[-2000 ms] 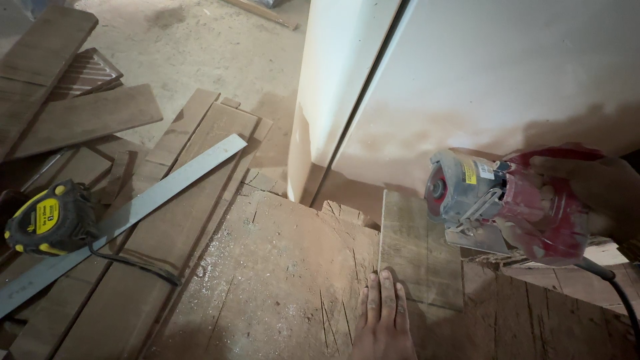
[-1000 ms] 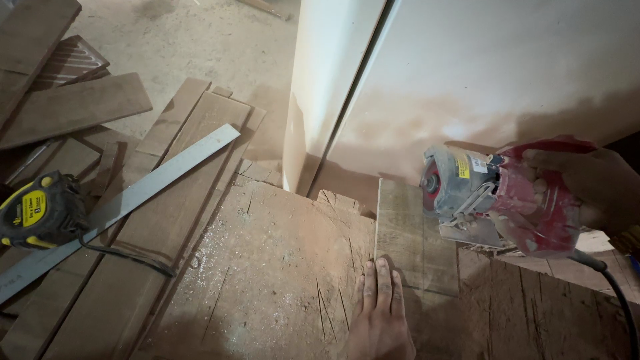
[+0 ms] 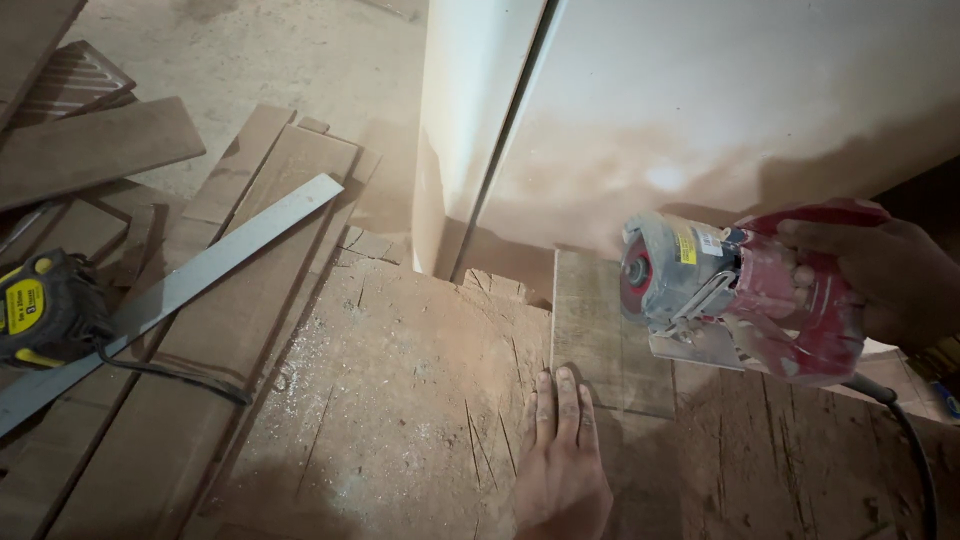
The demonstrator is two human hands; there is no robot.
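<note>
My right hand (image 3: 855,255) is closed around the red handle of a dusty corded circular tile saw (image 3: 682,270), whose small red disc faces left. The saw is over the right part of a wood-look tile (image 3: 592,330), and whether the disc touches it cannot be told. My left hand (image 3: 562,450) lies palm down at the tile's lower left, fingertips on its edge, partly on the scored wooden board (image 3: 420,375) beneath. The lower part of the left hand is cut off by the frame.
At left, a metal straightedge (image 3: 247,247) lies across long wood-look planks (image 3: 262,300). A yellow and black tape measure (image 3: 37,315) is beside it. Cut tile pieces (image 3: 97,150) are piled behind. A white panel (image 3: 675,97) stands upright behind the saw. The cord (image 3: 915,442) hangs at right.
My left hand has stayed at the tile's lower left edge. The right hand shows more clearly around the saw's handle than in the earliest frame. The saw remains over the tile's right part.
</note>
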